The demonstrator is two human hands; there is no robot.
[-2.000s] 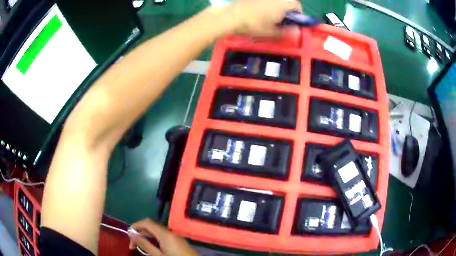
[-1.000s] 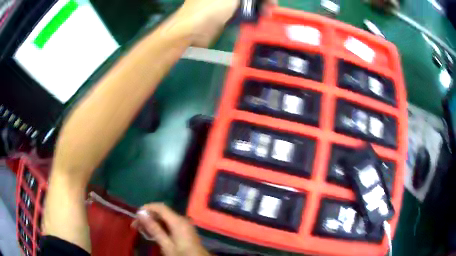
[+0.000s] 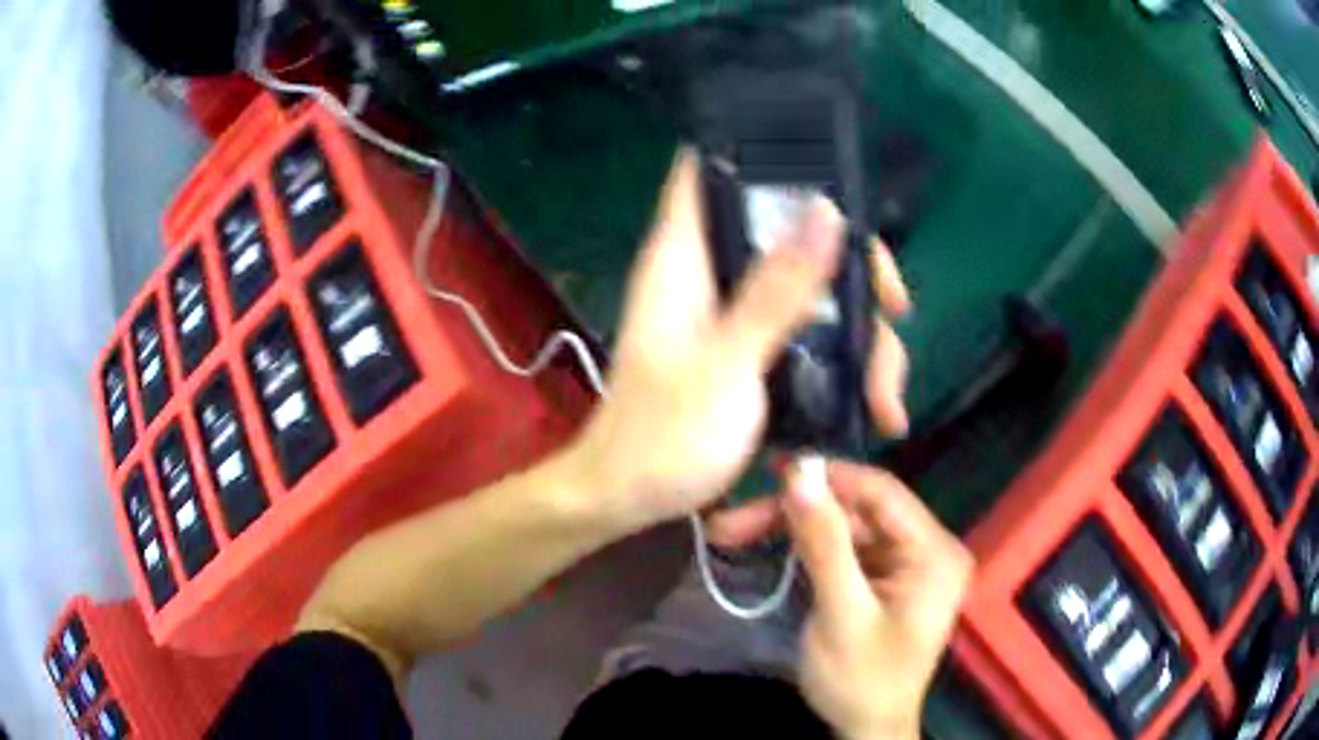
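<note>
A black handset (image 3: 788,130) is held upright in the middle, its open back with a white label facing me, blurred. My left hand (image 3: 694,347) is wrapped round it, thumb on the back near the label, fingertips showing at its right edge. My right hand (image 3: 875,578) pinches the white plug (image 3: 810,474) of a USB cable at the handset's lower end. Whether the plug is fully in cannot be told. The white cable (image 3: 485,330) loops below the hands and runs up to the left.
An orange-red tray (image 3: 998,557) filled with handsets is at the right, cut off by the edge. Stacked orange-red trays (image 3: 420,419) with handsets stand at the left, another stack (image 3: 159,672) lower left. A dark scanner-like shape (image 3: 1013,354) lies on the green mat (image 3: 969,130).
The view has swung left. My left hand has come back from the tray's top with a handset and now holds it in the middle. My right hand has brought the cable plug to its end.
</note>
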